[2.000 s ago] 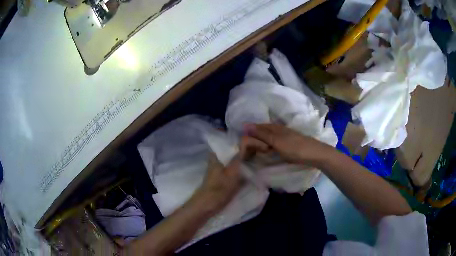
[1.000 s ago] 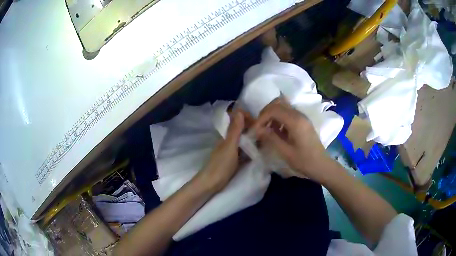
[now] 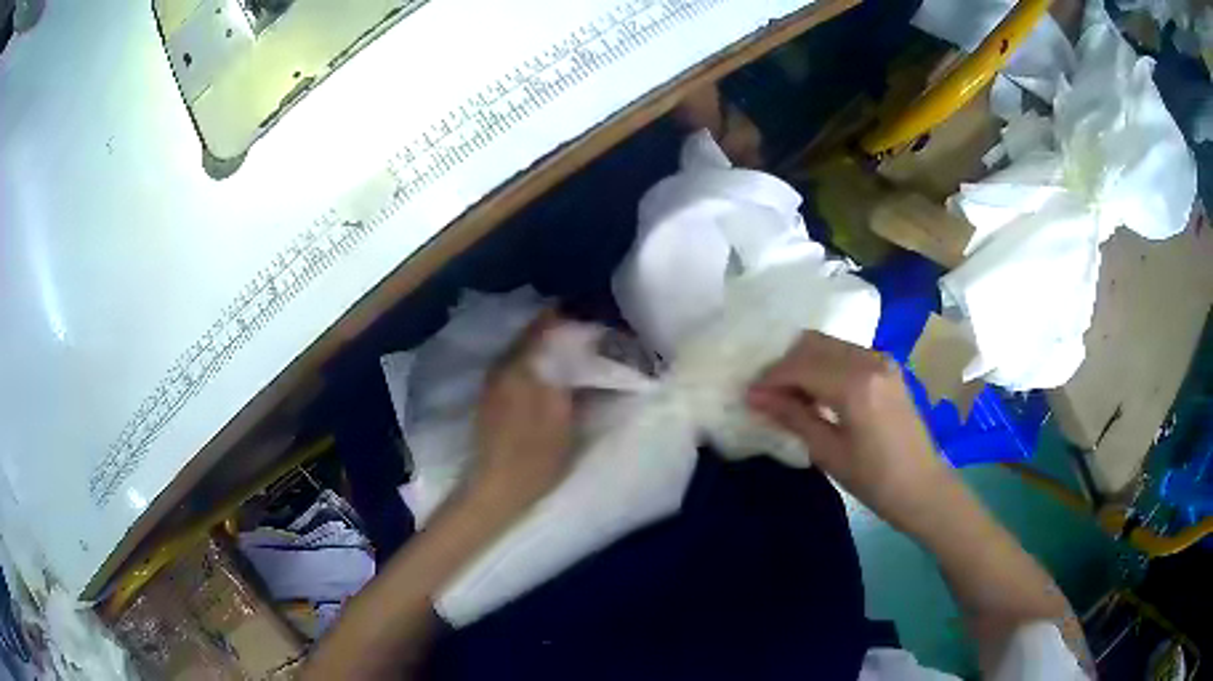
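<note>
White fabric pieces [image 3: 585,492] lie bunched on my dark-clothed lap, below the table's front edge. My left hand [image 3: 530,406] is blurred and grips the fabric on the left side of the bunch, with a fold of it raised near the fingers. My right hand [image 3: 845,406] pinches the gathered white fabric at its right side. The fabric is drawn together between the two hands. Fingertips of my left hand are partly hidden by cloth and blur.
The white machine table [image 3: 80,173] has a printed ruler scale [image 3: 286,273] and a beige needle plate [image 3: 266,67]. A yellow tube frame [image 3: 964,87], a white fabric pile [image 3: 1038,253] and cardboard [image 3: 1131,373] are at right. Folded cloth [image 3: 313,552] is at lower left.
My hands were close together at the middle of the fabric. They are now further apart, left hand to the left and right hand to the right, with the cloth stretched between them.
</note>
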